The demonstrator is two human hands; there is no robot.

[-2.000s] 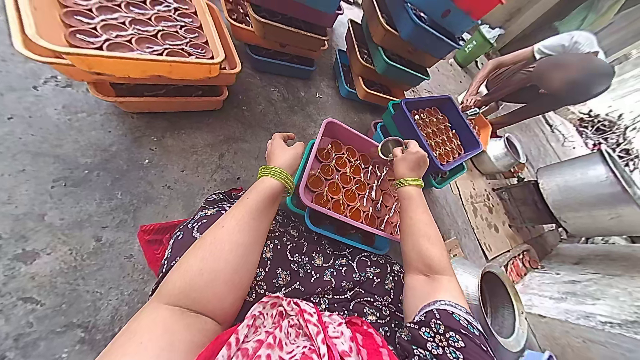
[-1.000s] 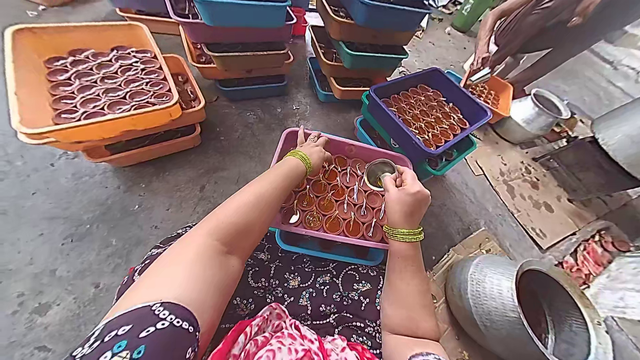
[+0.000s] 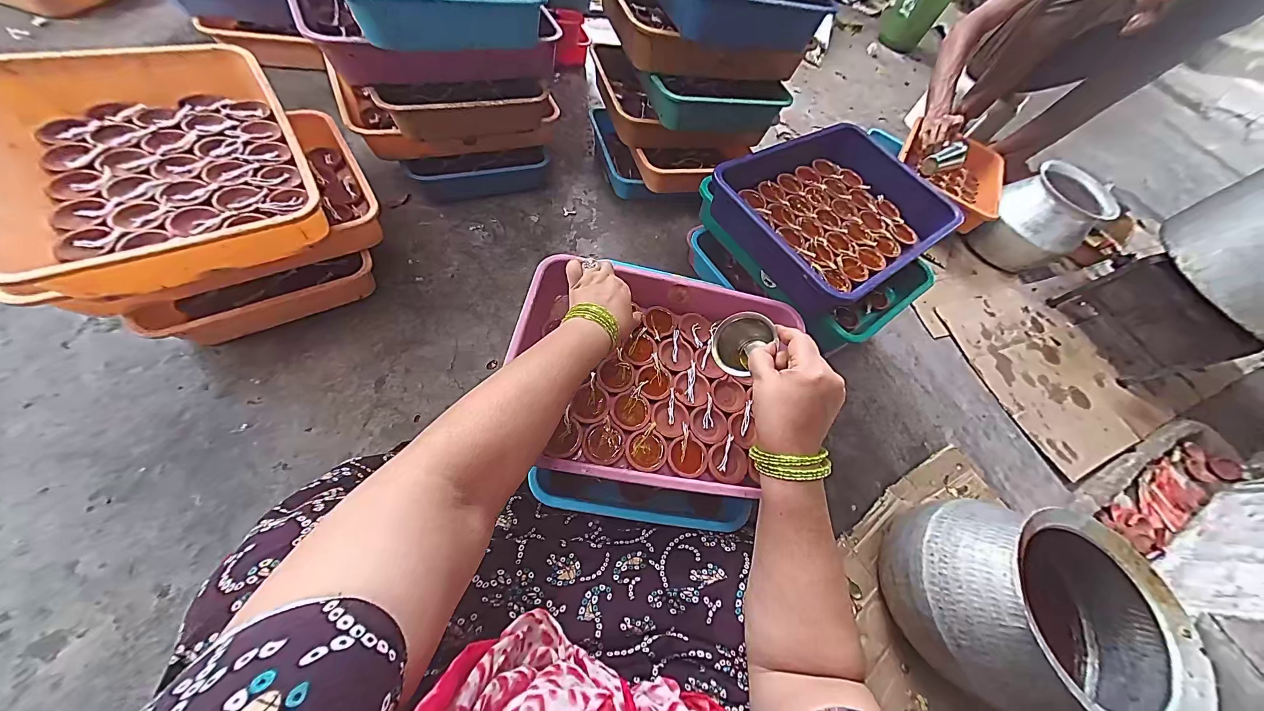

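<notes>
A pink plastic tub (image 3: 657,481) stands before me on a blue tub (image 3: 642,506), filled with rows of small clay lamps (image 3: 647,447). White cotton wicks lie in many of them, and several at the left and front hold yellowish liquid. My right hand (image 3: 798,390) grips a small round metal cup (image 3: 743,343) by its side, above the tub's right part; some liquid shows inside the cup. My left hand (image 3: 600,296) rests at the tub's far left part, over the lamps; its fingertips are partly hidden, and whether it holds anything cannot be told.
Orange tubs of clay lamps (image 3: 281,222) are stacked at left, more tub stacks (image 3: 464,99) behind. A purple tub of lamps (image 3: 839,219) sits just beyond mine. Metal pots (image 3: 948,583) and cardboard (image 3: 1047,365) lie at right. Another person's hand (image 3: 940,128) is at an orange tub (image 3: 973,178).
The view has shifted over the two seconds. My right hand keeps hold of the metal cup. The other person's hand at the orange tub now has a shiny metal vessel by it.
</notes>
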